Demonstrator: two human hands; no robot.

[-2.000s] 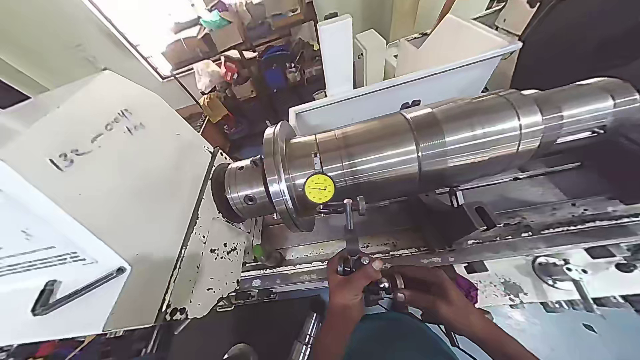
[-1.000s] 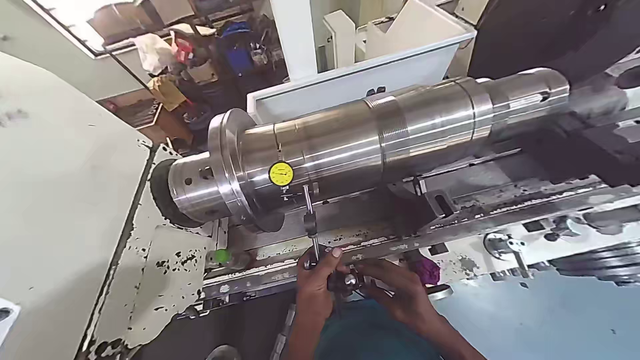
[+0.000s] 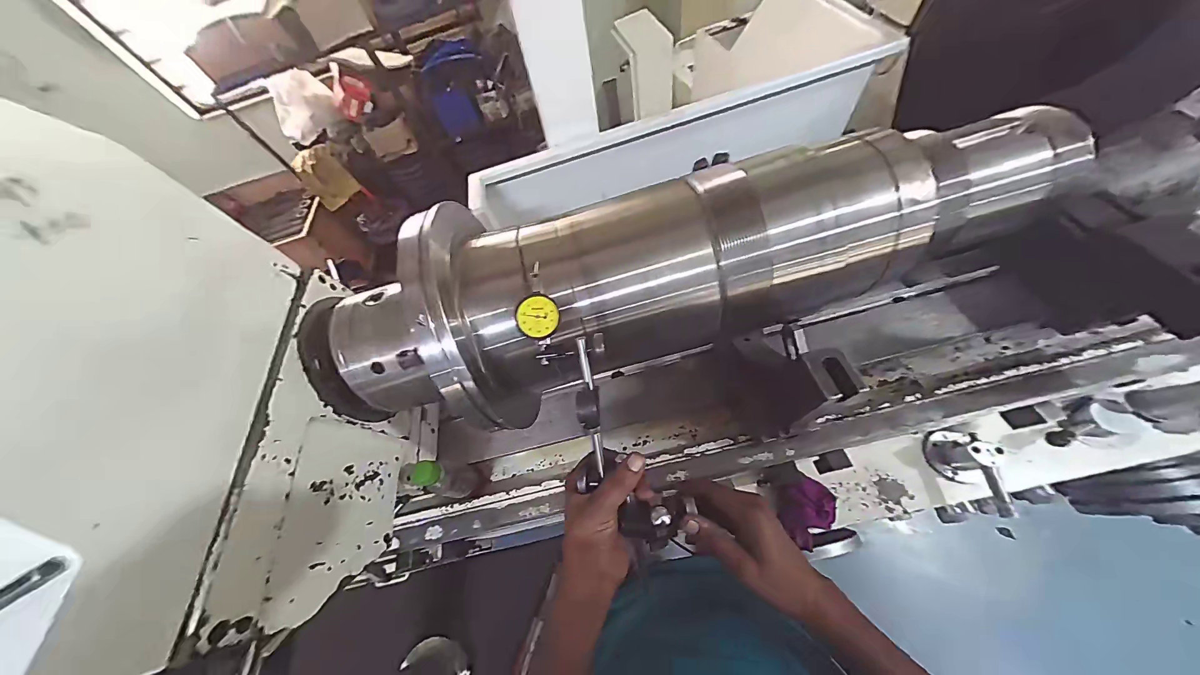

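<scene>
A large stepped steel shaft (image 3: 637, 253) with a flange lies across the lathe, its left end at the chuck or spindle nose (image 3: 323, 361). In front of the shaft, near the flange, is a yellow-faced dial indicator (image 3: 537, 317); whether its tip touches the metal is unclear. A jointed holder arm (image 3: 588, 403) runs from the dial down to the hands. My left hand (image 3: 600, 516) is closed round the lower part of this arm. My right hand (image 3: 750, 539) has its thumb and fingers at a round knob on the dark clamp or base (image 3: 653, 520) of the holder.
The lathe bed rail (image 3: 694, 464) runs below the shaft. A green-capped bottle (image 3: 425, 472) lies at the left, a purple cloth (image 3: 806, 509) hangs right of my right hand, and a handwheel (image 3: 952, 457) is further right. The headstock cover (image 3: 112, 328) fills the left side.
The view has shifted and come closer. My hands stay on the indicator holder, and the arm now stands more upright than two seconds ago.
</scene>
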